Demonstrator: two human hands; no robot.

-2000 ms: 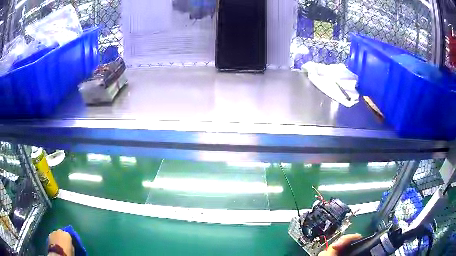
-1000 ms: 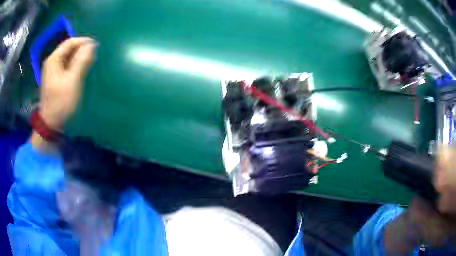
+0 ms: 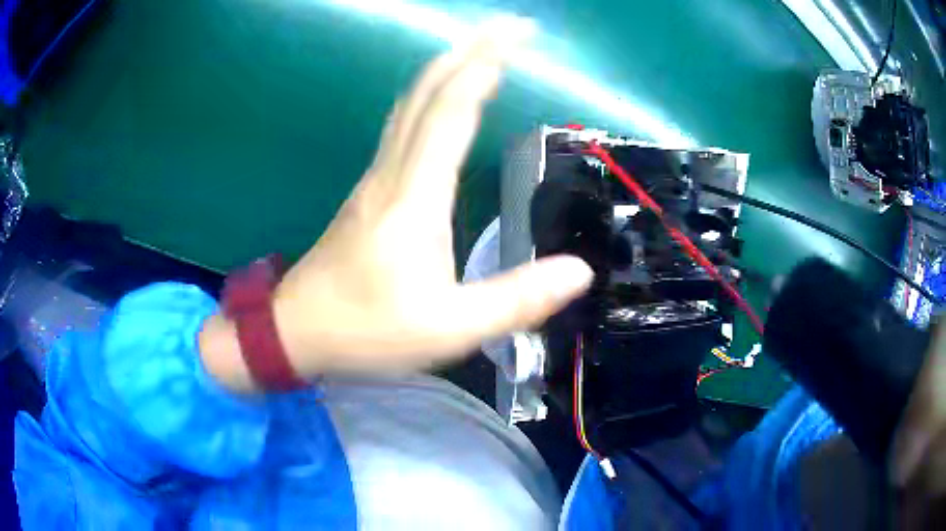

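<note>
The chassis assembly [image 3: 664, 280], black parts on a light grey frame, stands near the front edge of the mat. A red lead wire [image 3: 664, 223] runs across its top, and a multicolour wire harness [image 3: 581, 399] hangs at its front. My left hand [image 3: 405, 239] is spread open above and left of it, slightly blurred, with the thumb overlapping the assembly in view. My right hand [image 3: 923, 436], cut off by the right edge, holds the thick black electric screwdriver [image 3: 845, 347] right of the assembly. Its bit cannot be made out.
A second assembly [image 3: 877, 140] stands on the green mat [image 3: 259, 114] at the far right. A black cable [image 3: 819, 226] runs from the chassis assembly to the right. A blue edge [image 3: 16, 62] shows at the upper left.
My left hand has moved right from the blue tray to the chassis assembly, and its fingers have spread. The screwdriver is closer to the assembly. The view has shifted.
</note>
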